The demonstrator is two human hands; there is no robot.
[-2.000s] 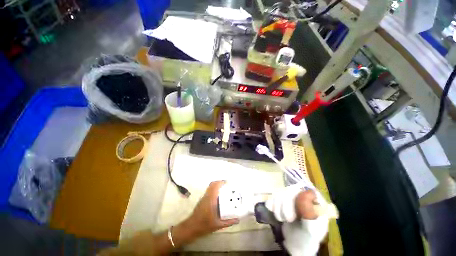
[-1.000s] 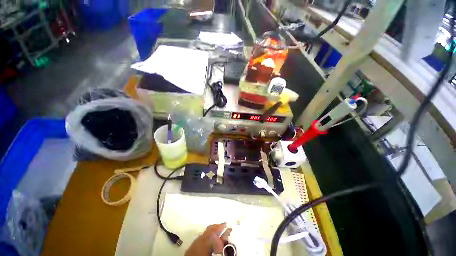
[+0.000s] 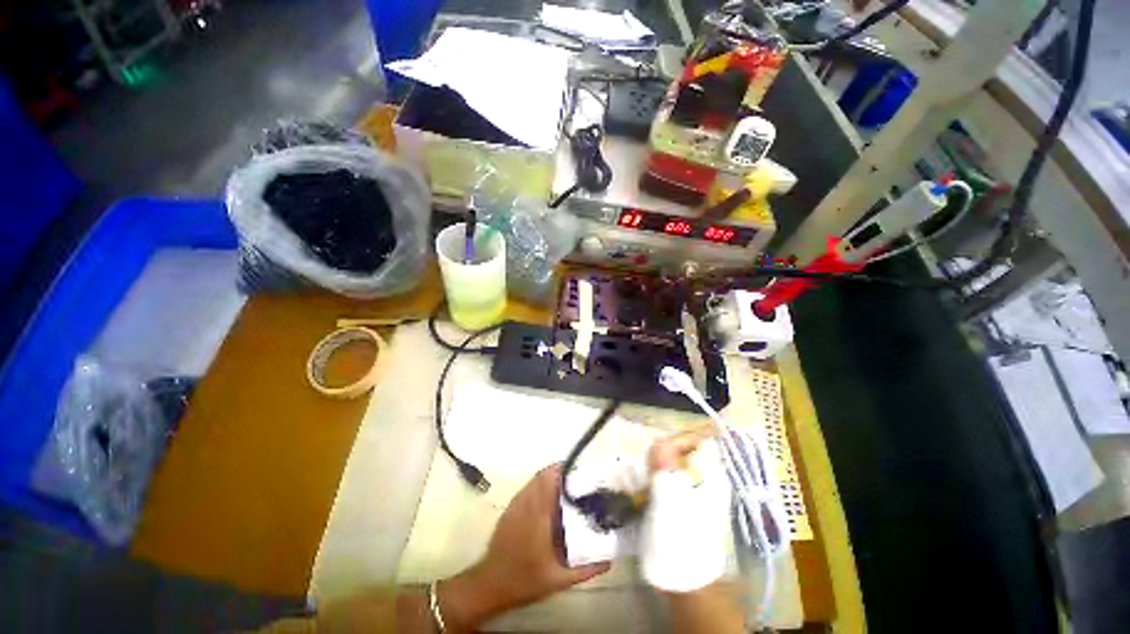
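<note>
A white power socket unit (image 3: 590, 545) stands in my left hand (image 3: 527, 535), which is bare with a band at the wrist. My right hand (image 3: 684, 514), in a white glove with bare fingertips, is close to its right side, at a black plug (image 3: 610, 505) on a thick black cable. The plug is blurred at the unit's face; I cannot tell if it is fully in. A white cord (image 3: 746, 477) lies in loops on the right, its mains plug (image 3: 675, 380) at the black socket strip (image 3: 533, 369).
A thin black USB cable (image 3: 446, 421) lies on the cream mat. Masking tape (image 3: 347, 362), a pen cup (image 3: 472, 297) and a bag of black parts (image 3: 409, 223) are left. Behind are a power supply (image 3: 632, 235) and a red-handled tester (image 3: 793, 282). A dark green conveyor (image 3: 917, 471) runs at right.
My left hand is back in full view, around the unit. The gloved right hand has returned beside it, with the black plug at the unit. The black cable has swung up from the lower right.
</note>
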